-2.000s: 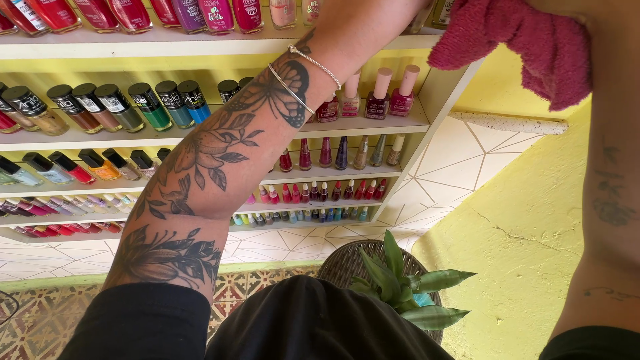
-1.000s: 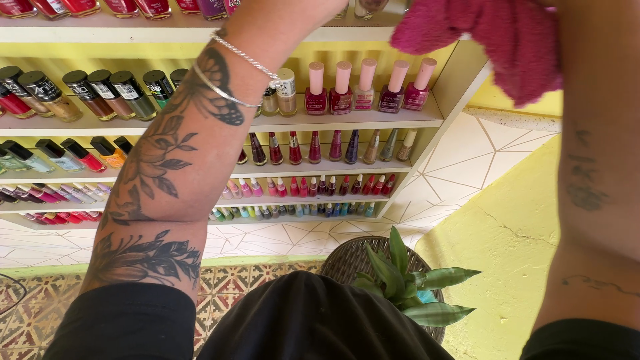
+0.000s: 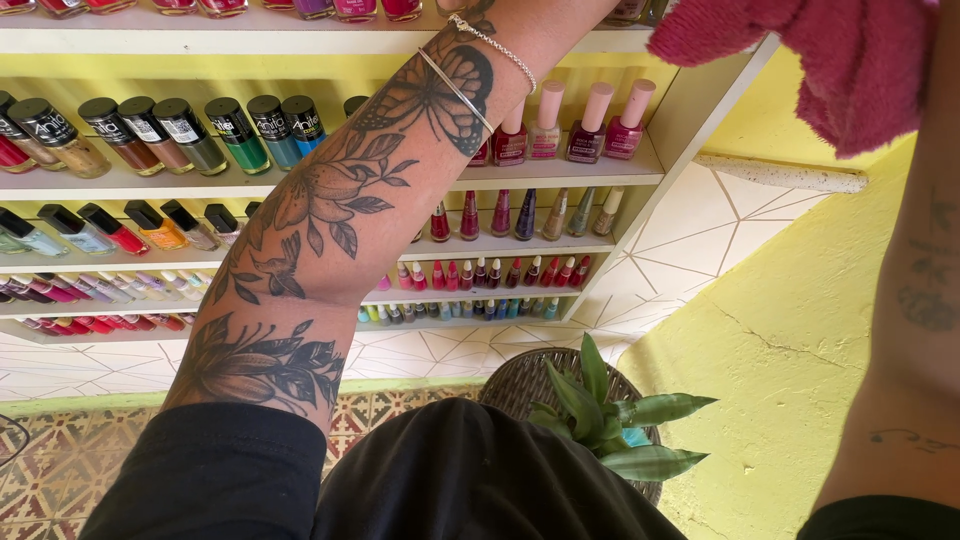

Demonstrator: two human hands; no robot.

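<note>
My left arm, with tattoos and two thin bracelets, reaches up and right across the nail polish shelves; my left hand is beyond the top edge of the view. My right forearm rises along the right edge, and my right hand is likewise outside the frame. A dark pink fluffy cloth [image 3: 855, 71] hangs at the upper right beside the right forearm; what holds it is hidden. Nail polish bottles with pink caps [image 3: 589, 124] stand to the right of my left forearm, and black-capped nail polish bottles [image 3: 236, 135] stand to its left.
White wall shelves [image 3: 555, 180] hold rows of nail polish. Below them, a potted plant with broad green leaves [image 3: 592, 405] stands by a dark woven round surface [image 3: 517, 375]. A yellow wall [image 3: 772, 360] rises at the right, with a patterned tile floor [image 3: 52, 465] at lower left.
Since one second ago my left forearm has swung right across the shelves, covering some pink-capped bottles and uncovering black-capped ones. The cloth remains at the upper right.
</note>
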